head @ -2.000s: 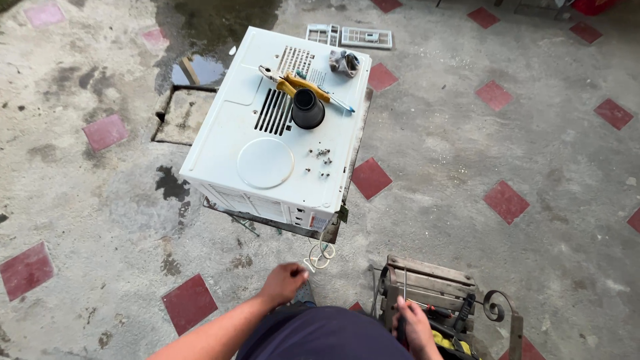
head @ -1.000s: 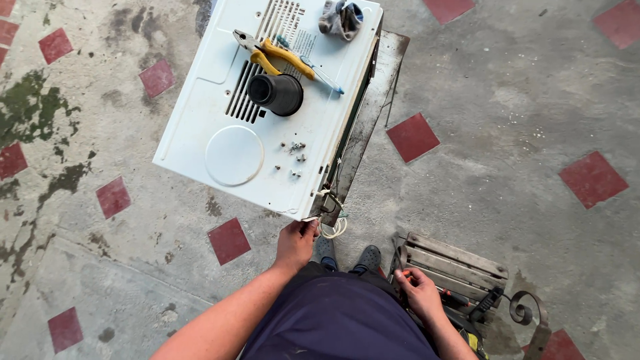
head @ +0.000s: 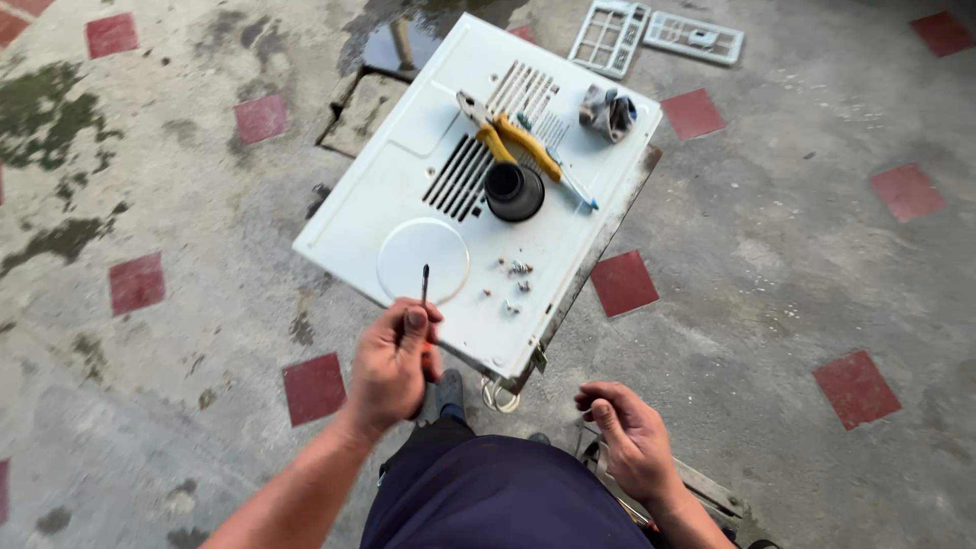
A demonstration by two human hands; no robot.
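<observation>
My left hand (head: 393,366) grips a screwdriver (head: 425,286) by its orange-red handle, the dark tip pointing up over the near edge of a white metal appliance casing (head: 358,221). To the right of the casing's near corner, my right hand (head: 625,438) is held with curled fingers; whether it holds anything is unclear. On the casing lie pliers with yellow handles (head: 526,145), a black plastic cone-shaped part (head: 524,197), several small screws (head: 521,268), a crumpled cloth-like item (head: 608,114) and a thin tool with a blue tip (head: 581,191), partly covered by the pliers.
Two white plastic grilles (head: 694,38) lie on the concrete floor beyond the casing. A pale coiled cord (head: 499,396) hangs by the near corner. A wooden-slatted piece (head: 705,488) with tools stands at lower right, partly behind my right arm. A puddle (head: 385,47) and a floor hatch (head: 366,110) are at upper left.
My left hand, at the casing's near corner one second ago, is now farther left and holds the screwdriver upright. My right hand has moved up from beside the wooden-slatted piece.
</observation>
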